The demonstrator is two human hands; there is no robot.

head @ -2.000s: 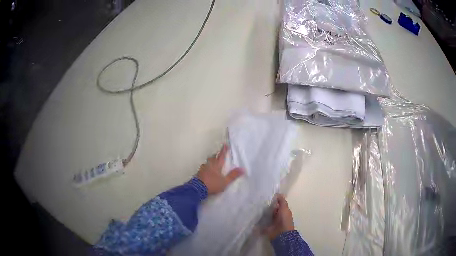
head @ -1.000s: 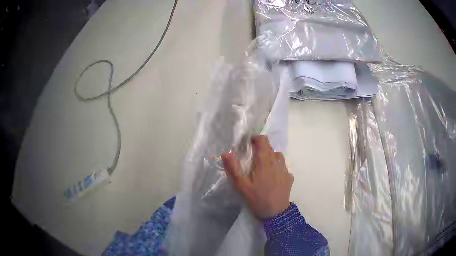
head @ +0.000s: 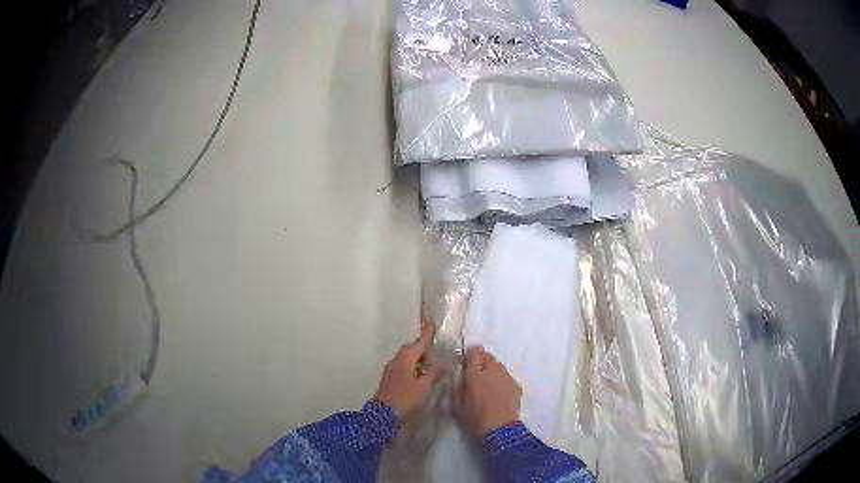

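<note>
A clear poly bag (head: 441,283) lies blurred in front of me at lower centre. My left hand (head: 407,377) grips its left side, and my right hand (head: 488,389) grips its edge a little to the right, close by. A folded white sheet (head: 528,302) lies just right of my right hand. Behind it sits a folded stack of white sheets (head: 509,181), partly under a filled poly bag (head: 514,104) with dark handwriting.
Flat clear poly bags (head: 735,283) cover the right side of the cream-white table (head: 273,283). A thin grey cable (head: 146,274) loops at the left and ends in a white power strip (head: 108,404). Part of a blue object (head: 674,3) shows at the top right edge.
The view has shifted right. The folded white sheet now lies right of my hands, in front of the stack. My left hand is visible again, and both hands are on the clear bag.
</note>
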